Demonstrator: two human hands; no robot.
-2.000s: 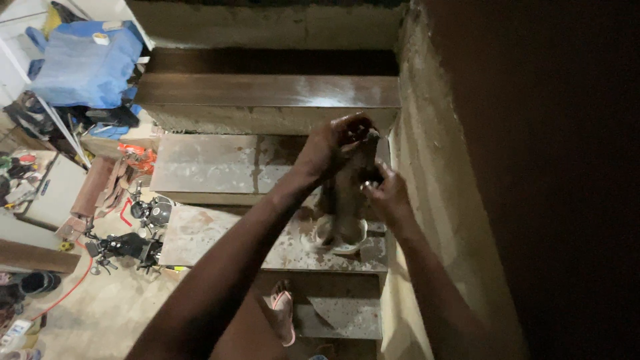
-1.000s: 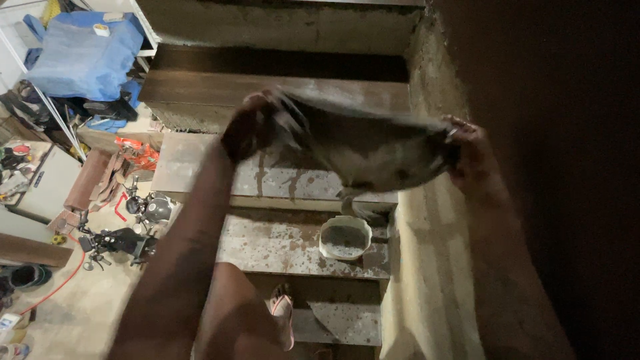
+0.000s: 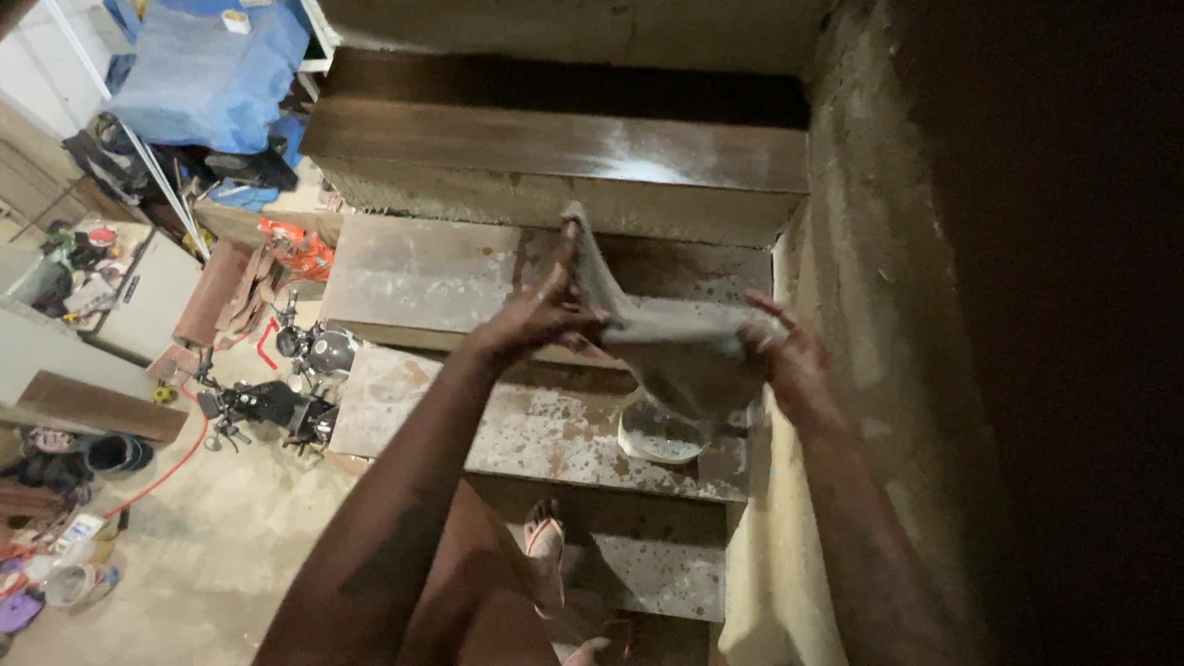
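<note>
A wet grey cloth [image 3: 680,356] stretches between my hands above the stairs, blurred by motion. My left hand [image 3: 550,310] has one end of it, which runs up along the raised fingers to a tip. At the other end, my right hand [image 3: 786,356] grips the cloth near the side wall. Below the hanging fold stands a whitish plastic tub [image 3: 659,439] of liquid, partly covered by the cloth, on a stair tread [image 3: 555,425] spotted with wet, pale marks. The tread above it [image 3: 416,268] is also wet and streaked.
A darker brown tread [image 3: 555,139] lies higher up. A rough plastered wall [image 3: 860,277] borders the stairs on the right. My foot in a flip-flop [image 3: 546,555] rests on a lower step. Down to the left are motorcycles [image 3: 268,402], a red hose [image 3: 171,476] and a blue tarp [image 3: 208,74].
The cloth was bunched two seconds ago, then spread wide between my raised hands. Now my hands are closer together, and the cloth hangs partly in front of the tub.
</note>
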